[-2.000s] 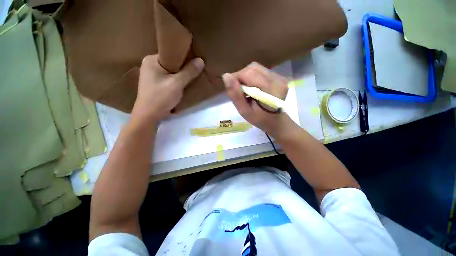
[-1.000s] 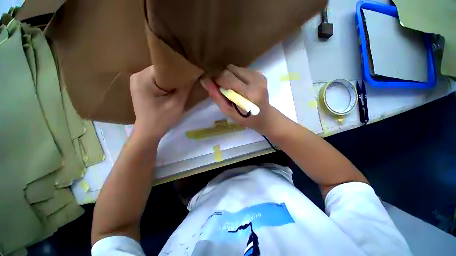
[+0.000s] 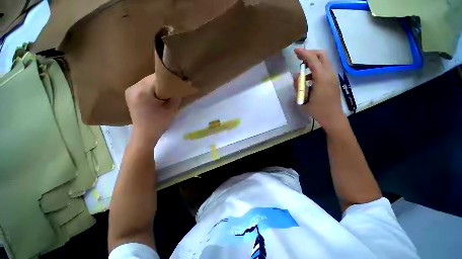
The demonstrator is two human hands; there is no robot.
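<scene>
A large brown panel (image 3: 111, 55) lies over the far side of the bench, with a fold standing up near its middle. My left hand (image 3: 152, 103) grips the near edge of the panel at the fold; some fingers are hidden by it. My right hand (image 3: 320, 86) is off the panel to the right and holds a cream-yellow pen-like tool (image 3: 302, 87), roughly upright in the picture. A black cord shows below that hand. The tool's tip is too small to make out. Small brown fittings (image 3: 215, 124) sit on a yellow tape strip (image 3: 195, 135) on the white board (image 3: 253, 114).
Olive-green pieces (image 3: 30, 167) are stacked at the left. A blue tray (image 3: 372, 69) with a grey-white sheet stands at the right, partly under another olive-green piece (image 3: 405, 11). Slim black snips or marker (image 3: 348, 93) lie beside my right hand. The bench's front edge runs before my lap.
My right hand has moved right, away from the panel, with the tool in it, and now covers the tape roll's place. The panel's right part has come down and left; my left hand still grips it.
</scene>
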